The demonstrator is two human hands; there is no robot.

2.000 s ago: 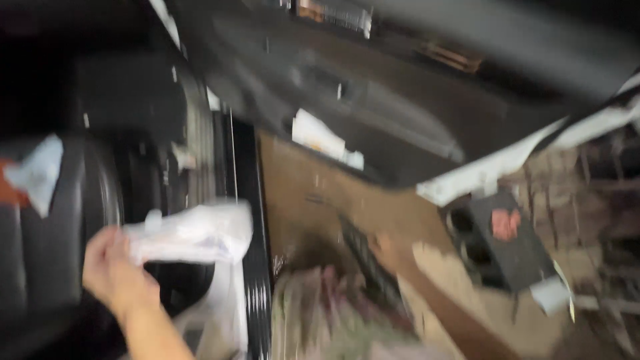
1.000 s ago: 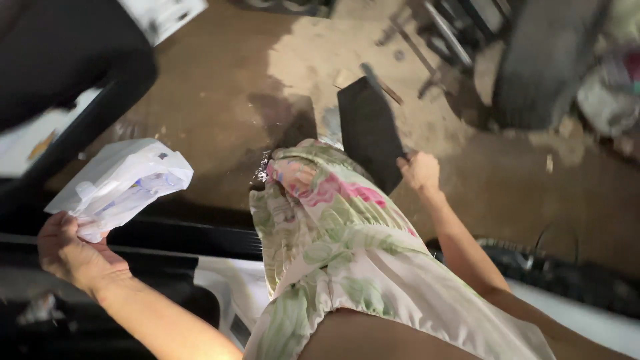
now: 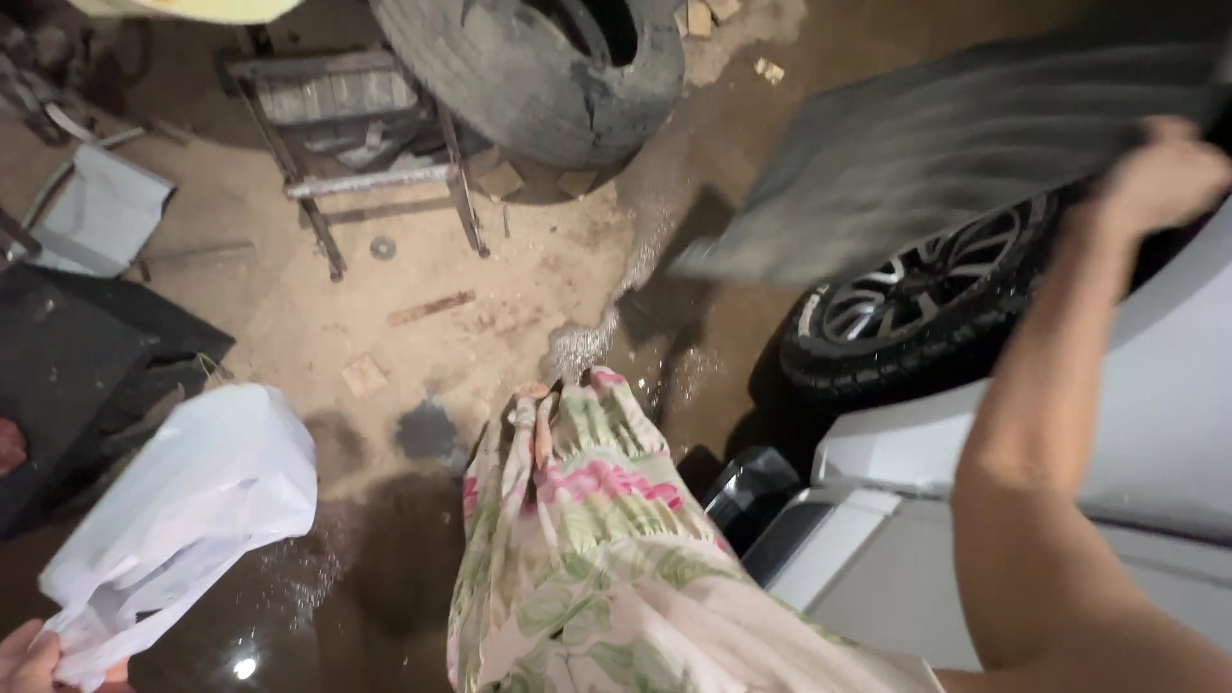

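Note:
My left hand (image 3: 58,664), at the bottom left corner, grips the open end of a white plastic bag (image 3: 207,472). Papery or soft contents of the bag cannot be made out. At the upper right my right hand (image 3: 1160,178) is closed on the edge of a dark, flat mat-like sheet (image 3: 895,154), blurred by motion. The sheet hangs slantwise over the wet floor, in front of a car wheel (image 3: 924,279), and hides part of it. Between the hands spreads my floral dress (image 3: 597,539).
A white car's side (image 3: 1155,385) and its dark step (image 3: 756,491) are at the right. A large worn tyre (image 3: 568,87) lies ahead, beside a metal frame (image 3: 371,178). Wet ground with puddles (image 3: 404,568), a wood strip (image 3: 433,308) and a black box-like object (image 3: 87,375) are about.
The view has swung round strongly. My right hand, with the dark sheet, has moved up and out to the right and is now raised beside the car wheel. My left hand still holds the white bag.

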